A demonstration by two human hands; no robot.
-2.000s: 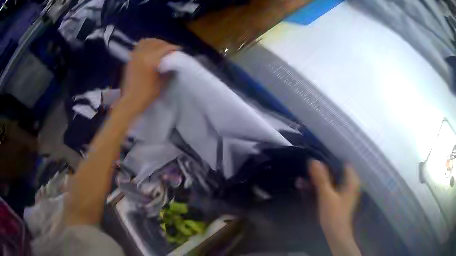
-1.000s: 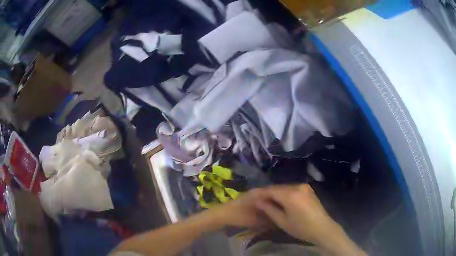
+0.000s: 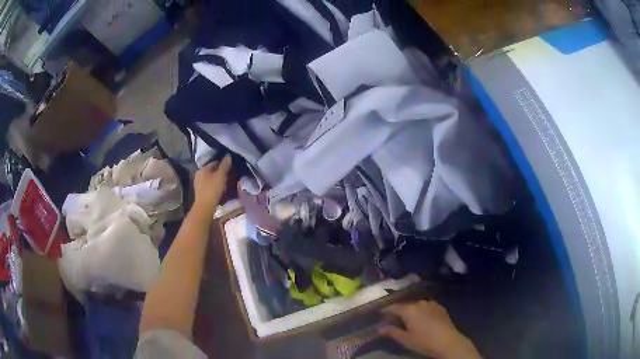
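Observation:
A white-rimmed box (image 3: 247, 308) stands low in front of me, holding dark scraps and yellow-green pieces (image 3: 326, 282). Light grey fabric panels (image 3: 393, 151) lie heaped behind and over its far side. My left hand (image 3: 212, 181) is at the box's far left corner, by the heap's edge; its fingertips meet dark and pale cloth, and the grip is unclear. My right hand (image 3: 424, 326) is low at the box's near right edge, fingers bent; whether it grips the edge is unclear.
The white machine table (image 3: 603, 140) with its grey ruler edge curves along the right. Navy fabric (image 3: 217, 98) lies behind the left hand. A cream fabric bundle (image 3: 116, 242), a red-and-white card (image 3: 36, 212) and a cardboard box (image 3: 70, 116) are at the left.
The grey panel that my left hand held up has been let go onto the heap. My hands came together over the box, then parted, the left moving out to the far left corner.

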